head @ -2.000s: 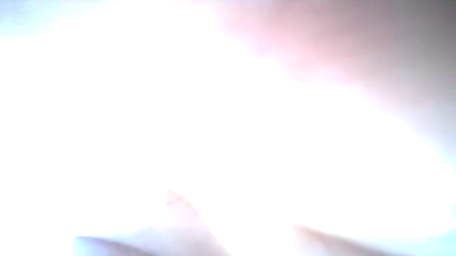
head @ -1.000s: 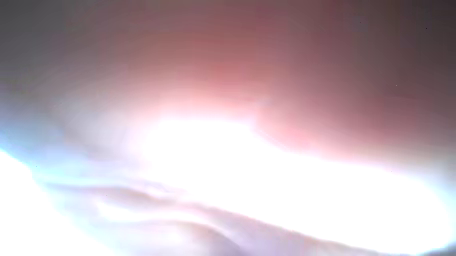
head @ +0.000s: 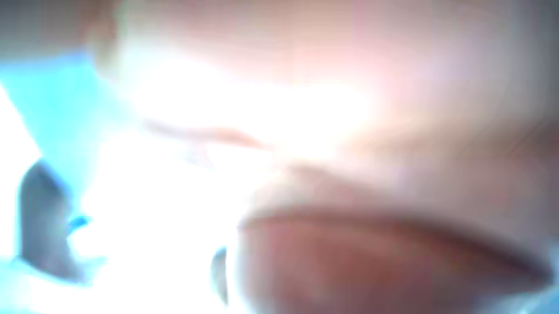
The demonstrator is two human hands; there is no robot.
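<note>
The view is badly blurred and overexposed. A large brownish-pink shape [head: 368,264] fills the lower right, very close to the lens. It looks like skin, possibly part of a hand, but I cannot tell whether it is my left or my right hand. A paler pinkish surface [head: 429,73] spans the upper right and may also be skin. No fingertips can be made out for certain. No held part or tool can be made out.
A bright cyan patch [head: 67,110] lies at the upper left, above a dark grey shape [head: 46,221]. White glare covers the lower left and centre. I cannot identify these things or any bench.
The wide white glare has shrunk and shifted left. The brownish-pink shape now fills the lower right, and the cyan patch and dark grey shape have appeared at the left.
</note>
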